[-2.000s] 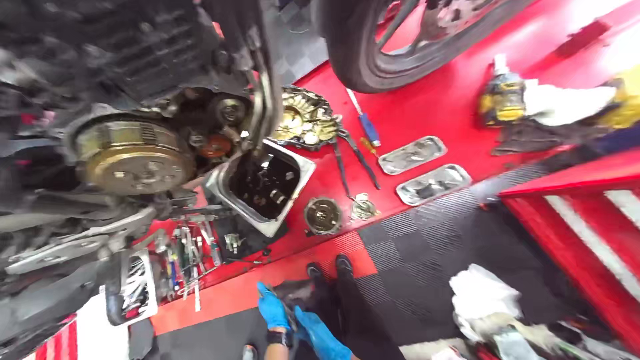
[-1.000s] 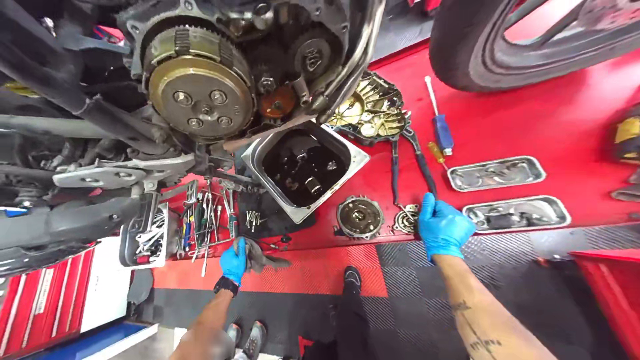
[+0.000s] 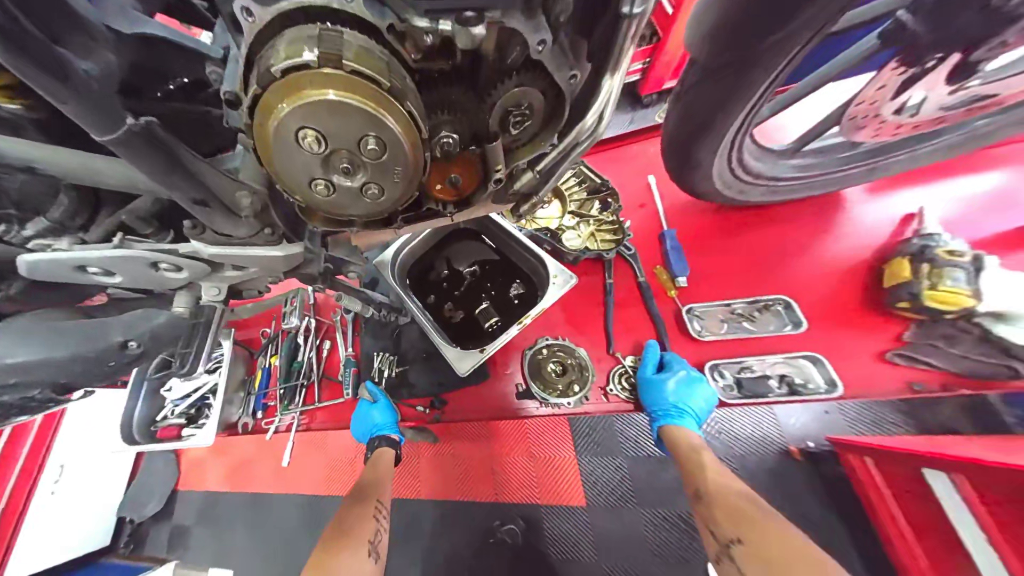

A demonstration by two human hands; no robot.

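Note:
My left hand (image 3: 374,414), in a blue glove, is at the lift table's front edge with a grey rag (image 3: 418,434) by it; whether its fingers hold the rag is unclear. My right hand (image 3: 676,392), also gloved, lies over the handle ends of long black-handled pliers (image 3: 646,300), its grip hidden. Just left of it is a small round metal part (image 3: 622,378), then a round clutch part (image 3: 558,371). Above, the open engine shows its clutch pressure plate (image 3: 340,144) and gears. A metal pan of dark oil (image 3: 478,292) sits below, beside an engine cover (image 3: 580,212).
Hand tools (image 3: 296,360) and a tool tray (image 3: 176,404) lie left. Two small metal trays (image 3: 772,378) of parts, a blue-handled screwdriver (image 3: 674,254) and a yellow power tool (image 3: 932,276) lie right. The front wheel (image 3: 720,120) overhangs the red table (image 3: 736,256).
Both hands were together low in view two seconds ago; they have since parted, left hand to the rag side, right hand to the pliers. The view has shifted closer over the table.

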